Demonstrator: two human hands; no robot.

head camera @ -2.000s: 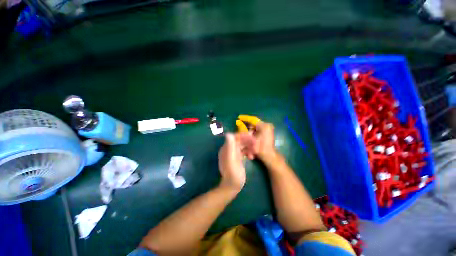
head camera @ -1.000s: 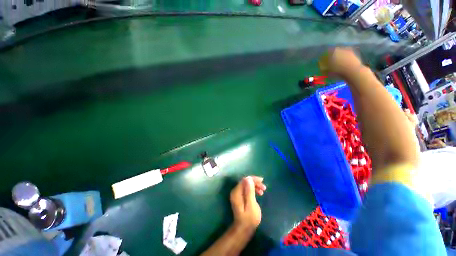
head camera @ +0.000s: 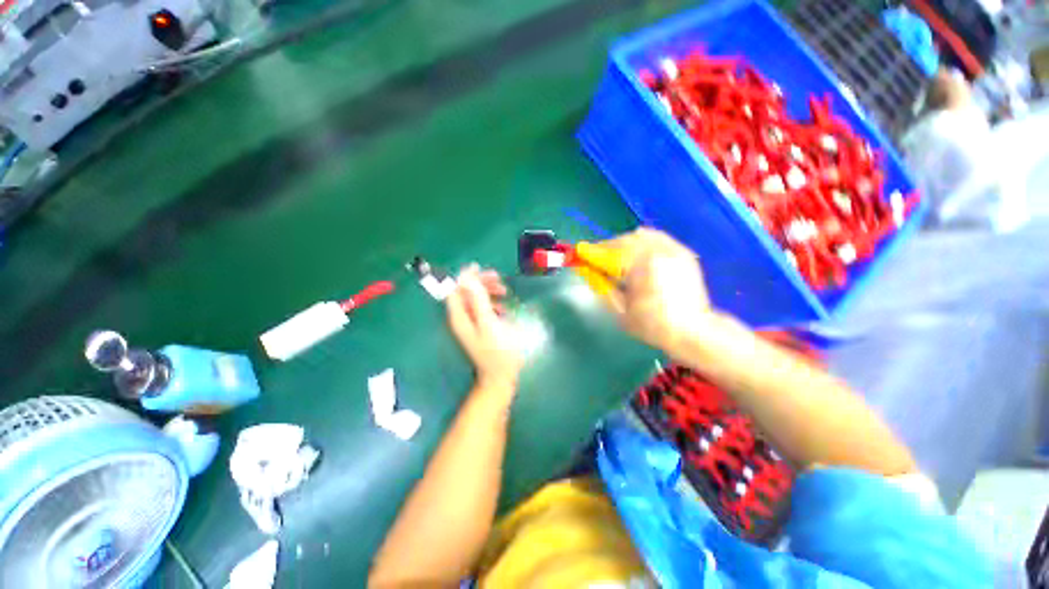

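My right hand (head camera: pixel 658 288), with yellow finger cots (head camera: pixel 603 262), holds a red clamp (head camera: pixel 556 258) whose jaws grip a black square unit (head camera: pixel 536 252) above the green bench. My left hand (head camera: pixel 484 321) is left of it, fingers spread, low over the bench, with nothing seen in it. Its fingertips are beside a small module with a dark tail (head camera: pixel 433 280), touching or nearly so; I cannot tell which.
A blue bin (head camera: pixel 713 161) of red clamps stands at the right. A tray of clamps (head camera: pixel 719 443) is below it. A white roller (head camera: pixel 306 330), pump bottle (head camera: pixel 205 379), wipes (head camera: pixel 272 463) and fan (head camera: pixel 86 506) are at the left. A person's white sleeve (head camera: pixel 978 150) shows far right.
My right hand has come back from beyond the bin with a clamp and black unit. My left hand has moved up to the small module. The view has turned.
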